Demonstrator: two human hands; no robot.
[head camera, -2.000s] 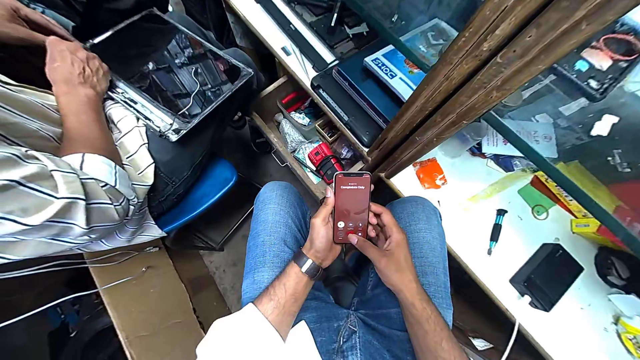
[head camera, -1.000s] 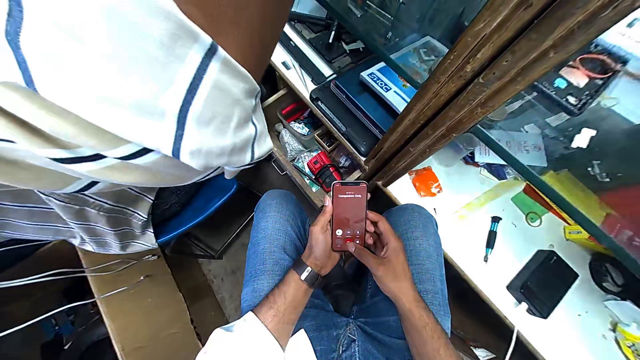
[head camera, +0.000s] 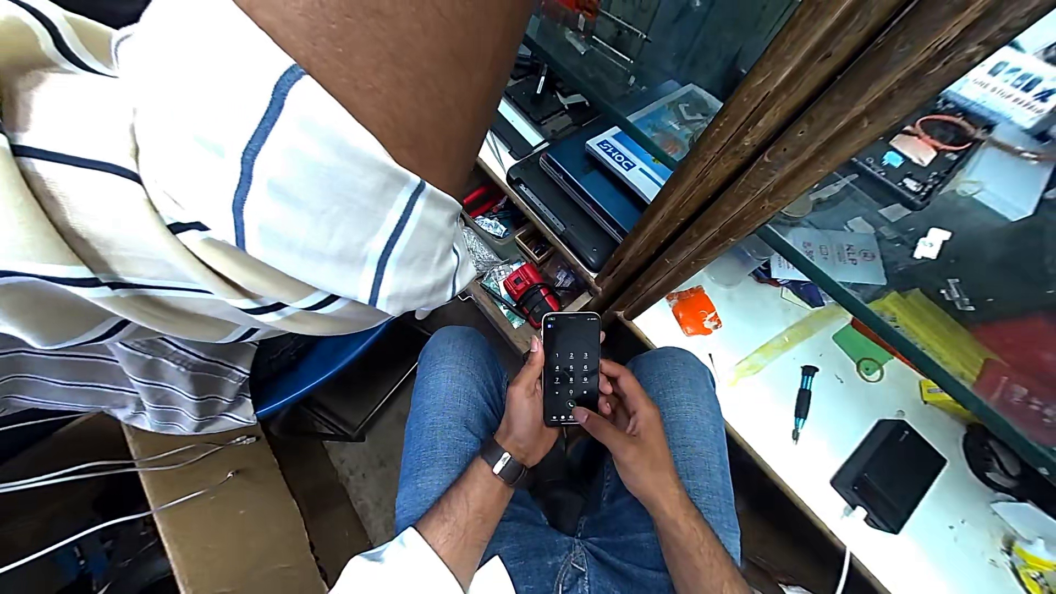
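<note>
A smartphone (head camera: 571, 367) stands tilted between my two hands above my lap, its dark screen showing a dial keypad. My left hand (head camera: 526, 417), with a watch (head camera: 502, 462) on its wrist, grips the phone's left edge. On the other side, my right hand (head camera: 634, 429) supports the right edge with its fingers, and its thumb is at the bottom of the screen. Just beyond the phone, a red and black tool (head camera: 530, 294) lies in an open drawer among small packets.
A person's striped sleeve (head camera: 330, 190) and arm fill the upper left, near a blue seat (head camera: 322, 371). Wooden posts (head camera: 742, 157) and a glass shelf edge (head camera: 907, 351) stand at right. A screwdriver (head camera: 803, 403) and black power adapter (head camera: 887, 474) lie on the white counter.
The phone's screen has gone from a red-brown call display to a dark keypad. The other person's striped sleeve and arm have come across the upper left, hiding the opened device seen there earlier.
</note>
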